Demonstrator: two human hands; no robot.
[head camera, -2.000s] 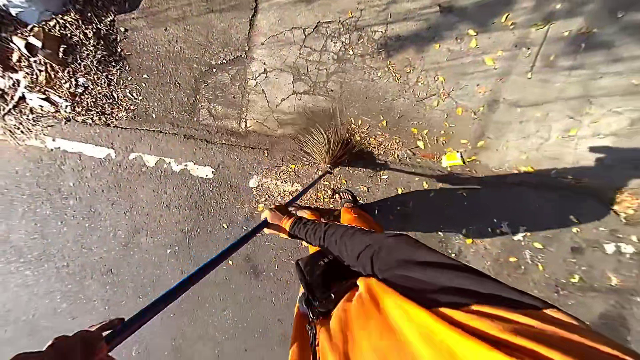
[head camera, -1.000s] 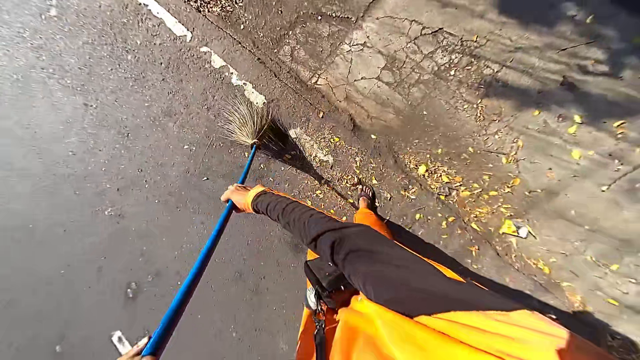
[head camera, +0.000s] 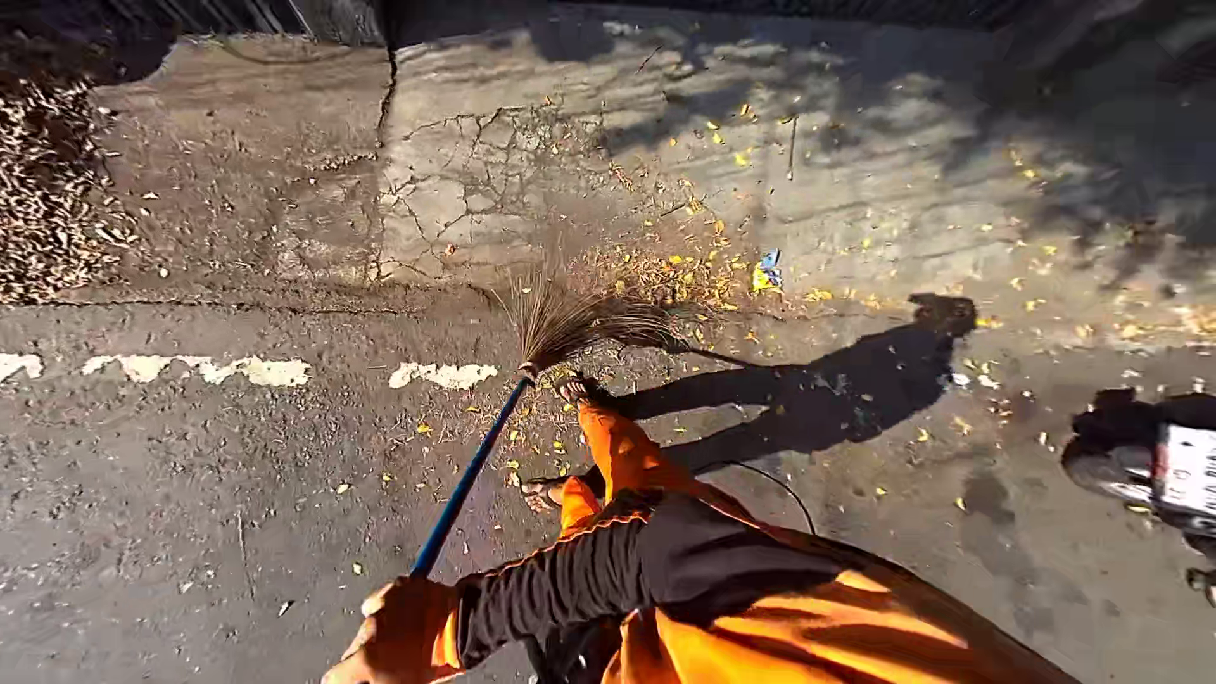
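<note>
My right hand, at the end of a black sleeve with an orange cuff, is closed around the blue handle of a long stick broom at the bottom edge. The handle slants up to fanned thin bristles, which touch the pavement edge beside a strip of dry and yellow leaves. My left hand is out of view. A crumpled blue and yellow wrapper lies right of the leaves. My feet in sandals and orange trousers show just below the bristles.
A heap of dry leaves lies at the upper left. Broken white paint runs along the asphalt. Cracked concrete stretches beyond it. Part of a motorcycle stands at the right edge. My shadow falls to the right.
The view has turned and shifted a lot. The bristles have moved from the asphalt to the leaf strip. My right hand is farther from the bristles, and my left hand has gone out of view.
</note>
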